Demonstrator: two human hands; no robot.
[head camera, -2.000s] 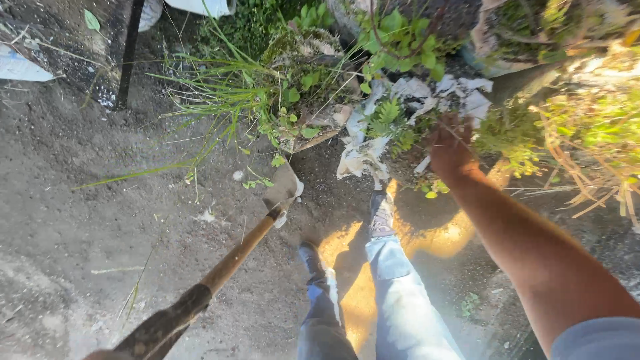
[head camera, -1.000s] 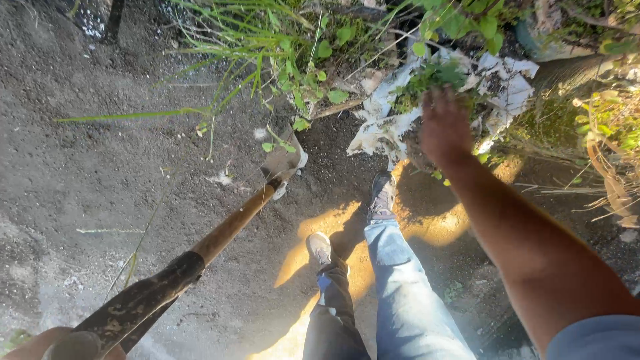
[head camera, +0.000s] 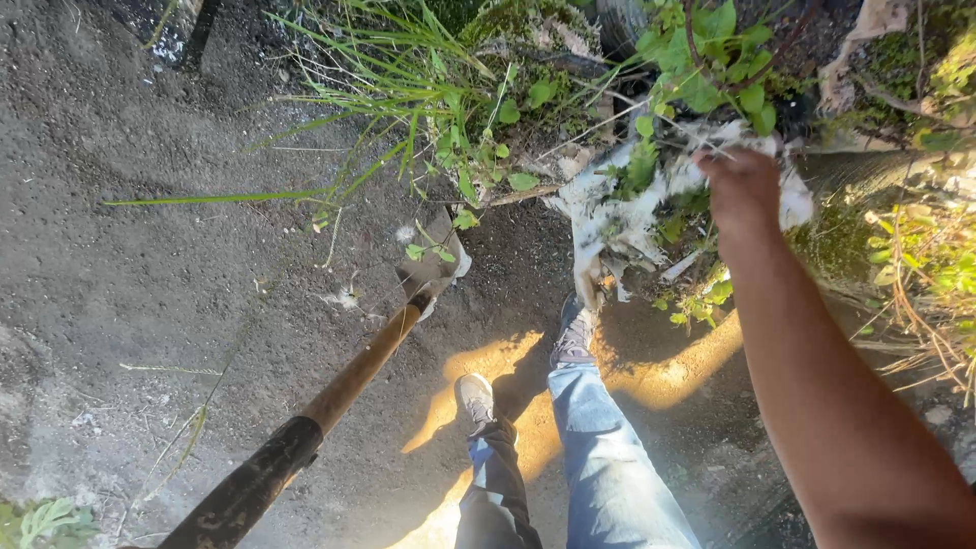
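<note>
My right hand (head camera: 743, 183) reaches over torn, dirty white sheet material (head camera: 602, 206) tangled in weeds at the upper right. Its fingertips are beside thin pale stems or strands; whether they grip any is unclear. A shovel slants up from the lower left, with a wooden shaft (head camera: 366, 370) and a worn black grip section (head camera: 248, 480). Its metal blade (head camera: 435, 255) rests on the dirt, left of the white material, with pale matter along its edge. At most a sliver of my left hand shows at the bottom left edge, by the shovel handle, so its hold is hidden.
Long grass (head camera: 389, 76) and leafy weeds (head camera: 701, 69) grow along the top. Dry stems and sunlit plants (head camera: 938, 267) stand at the right. My shoes (head camera: 476, 400) are on bare dirt (head camera: 191, 290) below the white material. A dark bar (head camera: 200, 38) is at the upper left.
My right hand has moved up and right over the white material. My left hand, on the shovel handle one second ago, has passed almost wholly out of view.
</note>
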